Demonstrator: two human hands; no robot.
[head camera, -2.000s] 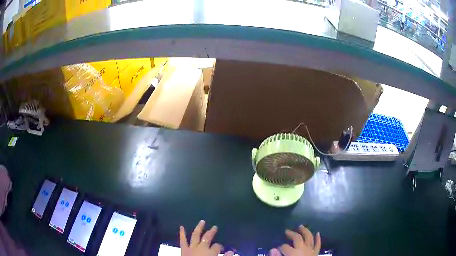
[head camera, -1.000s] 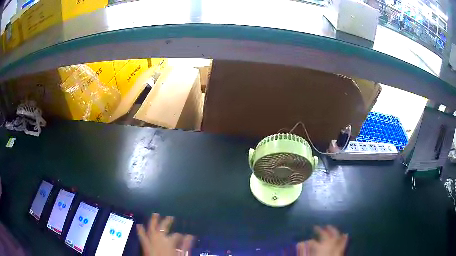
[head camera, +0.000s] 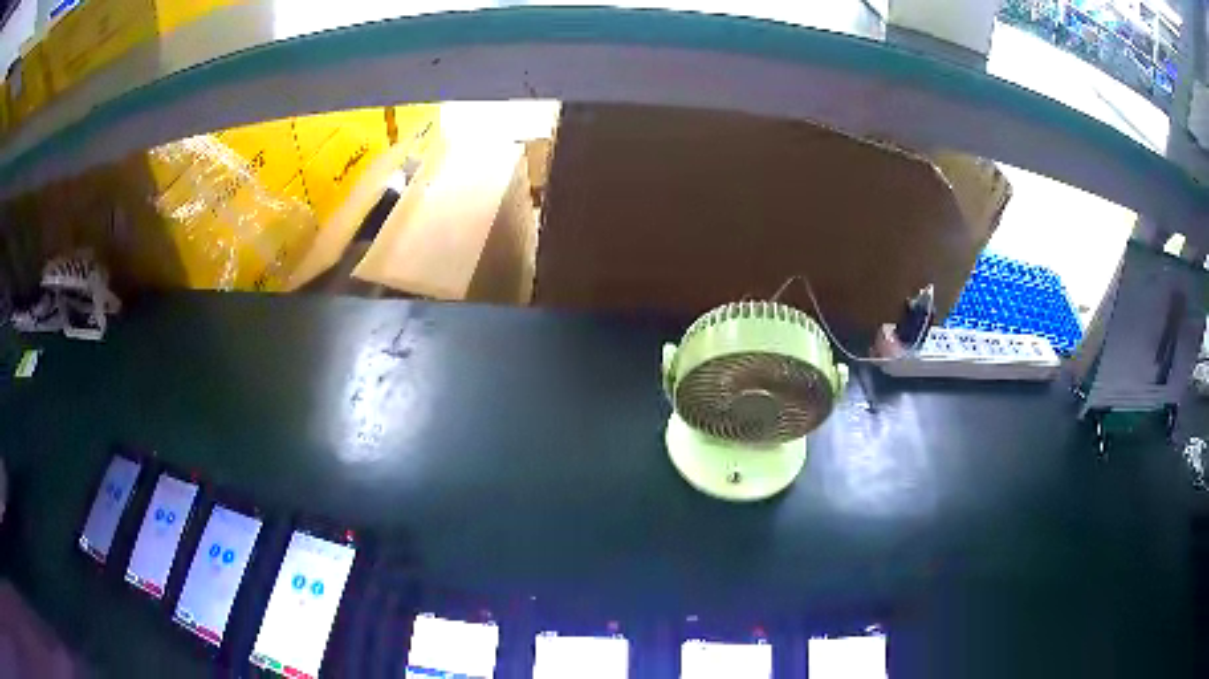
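Note:
Several touchscreen devices with lit screens lie on the dark green bench mat. One group of devices is at the lower left, side by side and slanted; their screens are white with two blue dots and small red and green marks at the bottom. A second group of devices runs along the bottom edge, cut off by it; their screens look mostly white. Small red lights show above some screens. Neither of my hands is in view.
A pale green fan stands right of centre. Behind it are a white power strip and a blue crate. A grey panel stands at the right. A raised shelf crosses above. Part of a sleeve shows at the lower left.
My hands, earlier over the devices at the bottom edge, are out of view. The view has tipped down, so the bottom devices show more. Their screens are lit white.

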